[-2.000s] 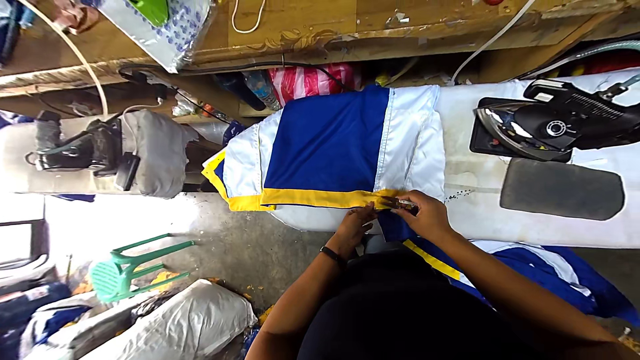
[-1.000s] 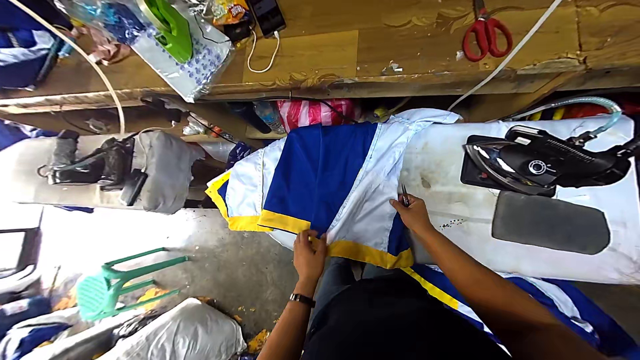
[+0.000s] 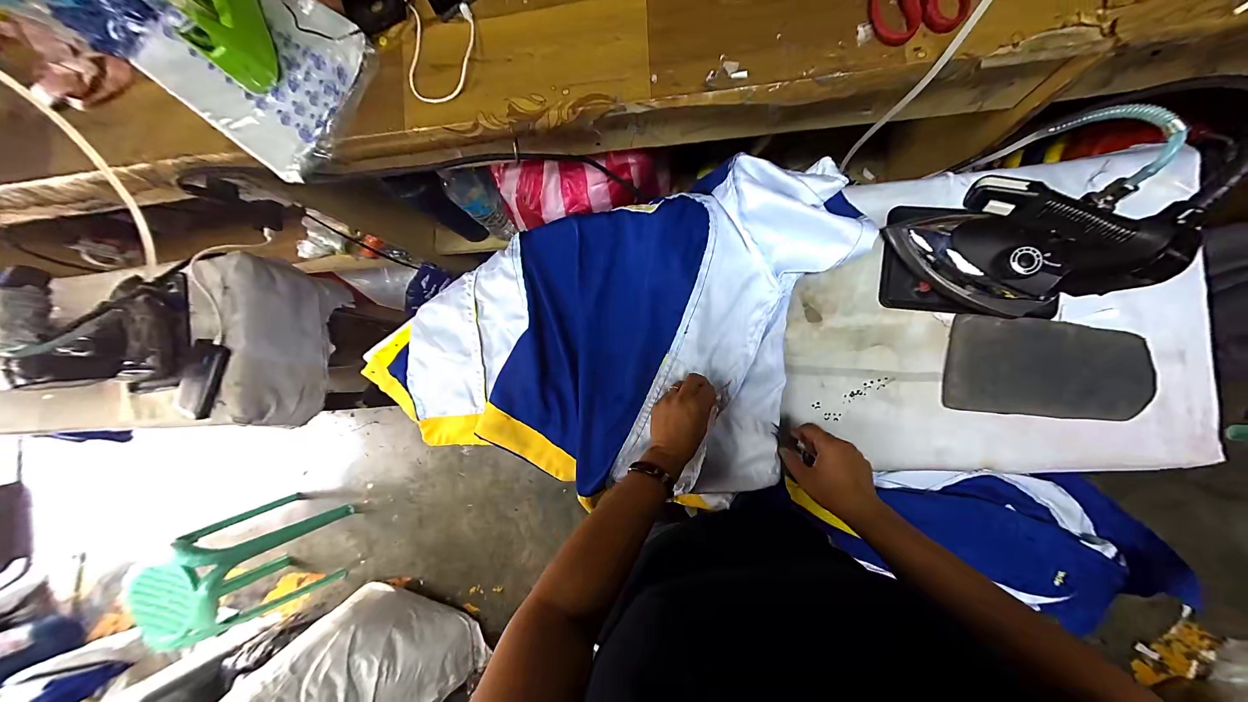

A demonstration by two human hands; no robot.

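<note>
A blue and white garment with yellow trim (image 3: 604, 312) lies over the padded ironing board (image 3: 858, 341) in front of me. My left hand (image 3: 682, 417) presses on its white panel near the seam, fingers bent; whether they pinch the cloth is unclear. Just right of the garment's edge, my right hand (image 3: 827, 466) holds a small dark tool, likely thread snips, mostly hidden by the fingers. Another blue, white and yellow garment (image 3: 1014, 546) hangs at the board's near side, below my right forearm.
A black steam iron (image 3: 1033, 253) rests on a dark plate at the board's right, above a grey pad (image 3: 1048, 369). Behind runs a wooden bench (image 3: 546, 58) with red-handled scissors (image 3: 912, 15). A second board (image 3: 263, 341) and a green plastic stool (image 3: 195, 585) are at the left.
My left hand has moved from the yellow hem up onto the white panel. The garment is turned, and its white upper part now shows spread toward the bench.
</note>
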